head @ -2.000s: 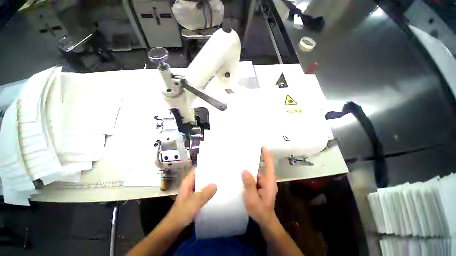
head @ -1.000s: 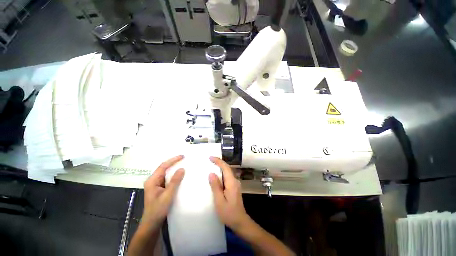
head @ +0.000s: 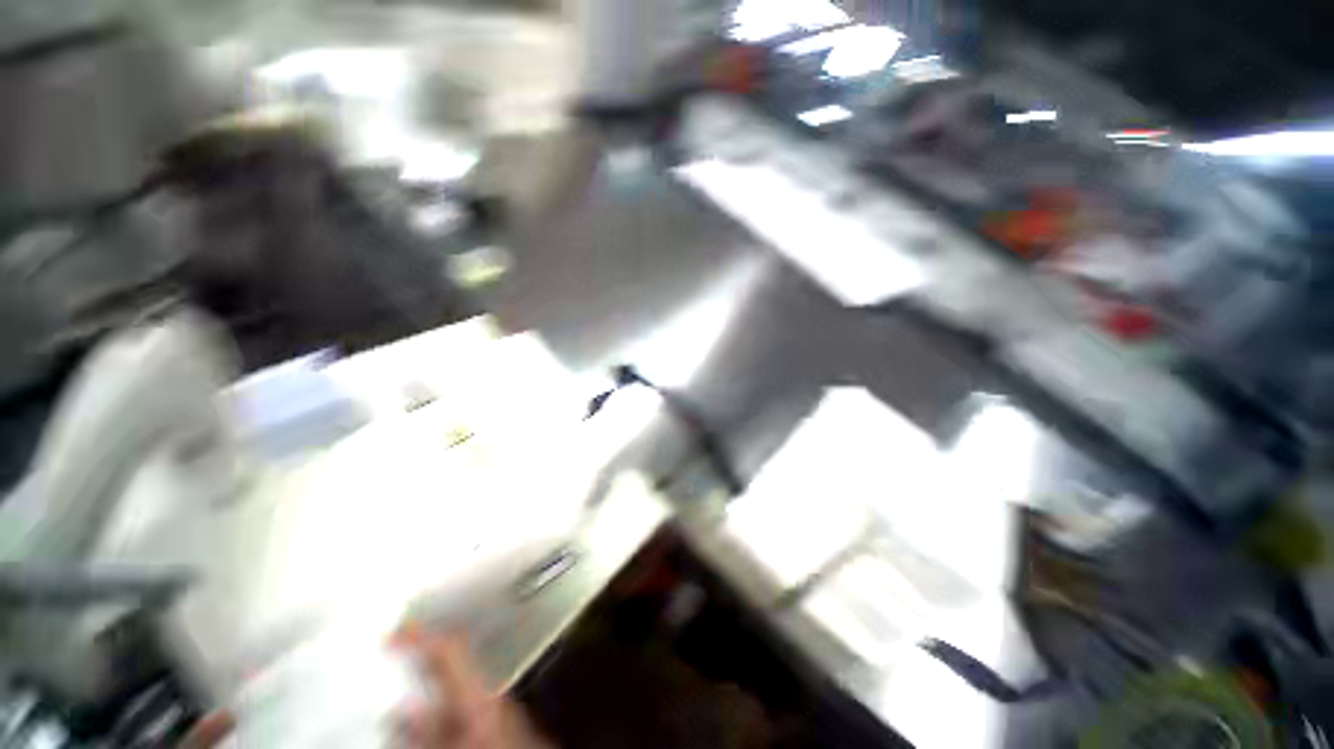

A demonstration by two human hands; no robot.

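The picture is strongly blurred. A white panel [head: 329,699] is at the bottom left, cut off by the lower edge. My right hand [head: 465,699] is on its right side. Only a small blurred part of my left hand [head: 214,729] shows at the panel's left side, at the picture's edge. Both hands appear to hold the panel between them. The white machine body [head: 424,498] lies just beyond and to the right of the panel, and the thick white machine arm [head: 125,424] is at the far left. The working point is too blurred to make out.
White panel stacks [head: 856,490] sit on the dark bench at the right. A black strap [head: 699,429] lies between machine and stacks. A green round thing, perhaps a fan [head: 1178,714], is at the lower right. A long bench with white and red things runs across the back right.
The view has swung to the right, so the machine and my hands now show at the lower left. The panel stacks and back bench have come into view. The loose pile has left the picture.
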